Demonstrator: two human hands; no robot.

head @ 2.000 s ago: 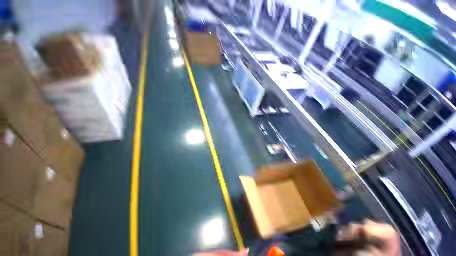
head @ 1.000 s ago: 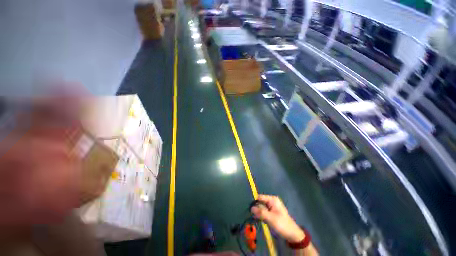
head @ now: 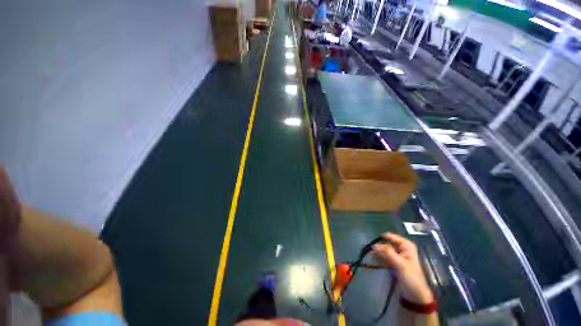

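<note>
My right hand (head: 401, 258), with a red band at the wrist, holds a looped black cable (head: 364, 253) at the lower right. An orange tool (head: 342, 277) hangs among the cable loops, left of the hand and above the floor. At the lower left, a bent bare arm (head: 70, 261) with a light blue sleeve is very close to the camera; its hand cannot be made out. A pinkish shape at the bottom edge is too cut off to identify.
An open carton (head: 372, 194) stands on the floor ahead, before a green-topped table (head: 369, 102). A conveyor rail (head: 471, 184) runs along the right. A pale wall-like surface (head: 108, 95) fills the left. Yellow lines (head: 241, 172) mark the green floor. A dark shoe (head: 261, 302) shows at the bottom.
The view has moved forward along the aisle; the carton and table are nearer and the white stack has left view. My right hand, still holding the cable, appears further right.
</note>
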